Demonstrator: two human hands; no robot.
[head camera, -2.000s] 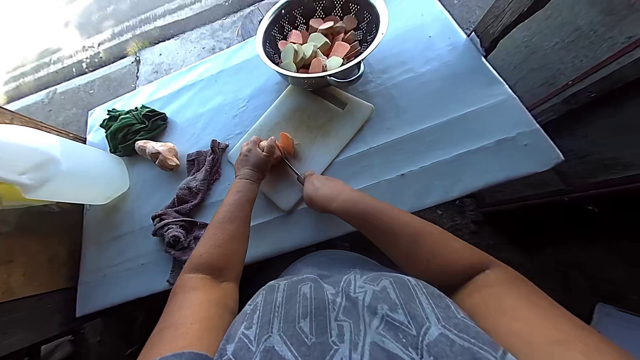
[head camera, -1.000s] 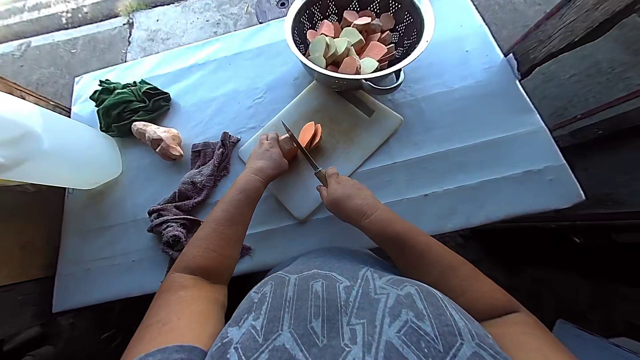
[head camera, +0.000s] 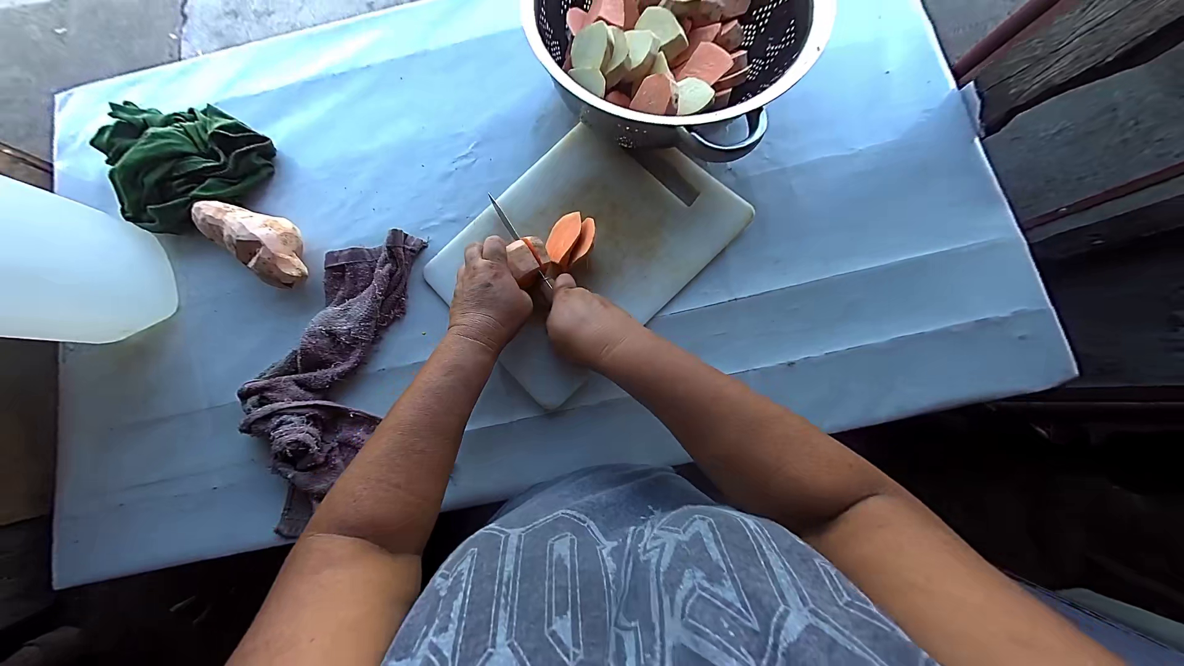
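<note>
On a white plastic cutting board (head camera: 638, 236) my left hand (head camera: 488, 291) grips a peeled orange sweet potato piece (head camera: 524, 261). My right hand (head camera: 587, 324) holds a kitchen knife (head camera: 505, 218) by its handle, which the fingers cover. The blade lies across the sweet potato, its tip pointing up and left past the piece. Orange slices (head camera: 565, 240) lean together just right of the blade. Past the board's far corner stands a metal colander (head camera: 680, 129) with orange and pale green-white chunks (head camera: 647, 55) in it.
Left of the board a twisted purple-grey towel (head camera: 347, 324) lies on the covered table (head camera: 832, 277). Beyond it are a whole peeled sweet potato (head camera: 250, 240) and a bunched green cloth (head camera: 185, 162). A translucent plastic jug (head camera: 79, 259) stands at the left edge.
One second ago the knife was against the orange slices; now the blade is across the piece in my left hand. Orange slices stand to the right of the blade in both frames.
</note>
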